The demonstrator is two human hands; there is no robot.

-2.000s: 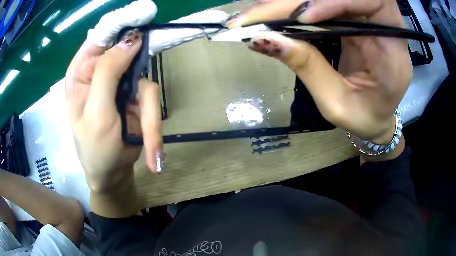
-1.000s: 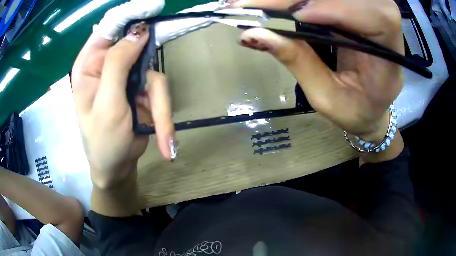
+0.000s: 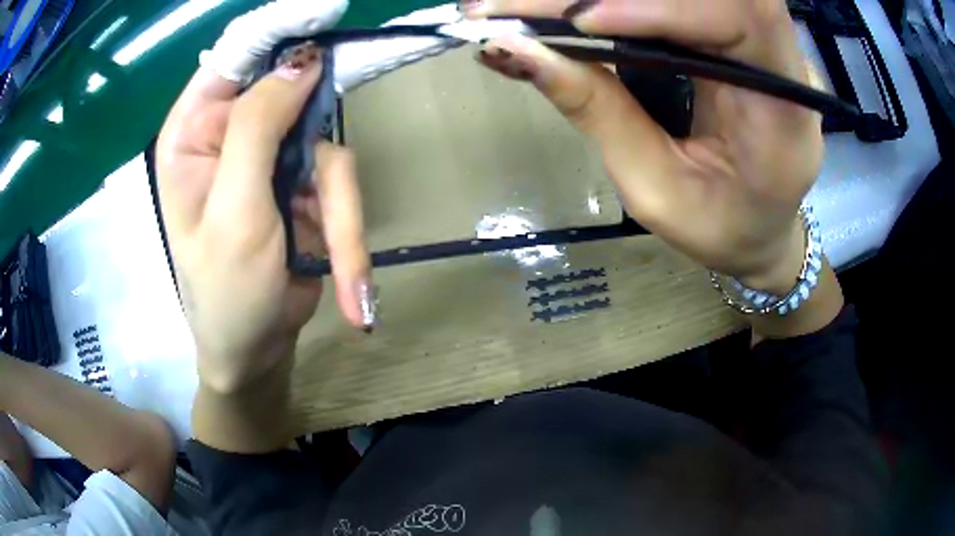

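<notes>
My left hand [image 3: 246, 199], with white coverings on some fingers, grips the left end of a black phone frame [image 3: 461, 249] held above the brown board. My right hand [image 3: 670, 136] holds black tweezers [image 3: 723, 69] like a pen. The pale tweezer tips are at the frame's far rail, near the white-covered fingers; whether they hold a strip cannot be told. The right end of the frame is partly hidden behind my right hand. Dark notched strips [image 3: 568, 295] lie in short parallel rows on the board, just below the frame's near rail.
The brown board [image 3: 461, 356] lies over white sheeting [image 3: 120, 251]. Black frames [image 3: 874, 79] lie at the right, and dark parts [image 3: 31, 304] are stacked at the far left. A neighbour's strips [image 3: 91, 358] lie near that person's bare arm [image 3: 94, 419]. The green bench top [image 3: 115, 115] is behind.
The frame has moved up and slightly right, uncovering the strip rows below it. My right hand has shifted left, and the rear ends of the tweezers have dropped and moved left.
</notes>
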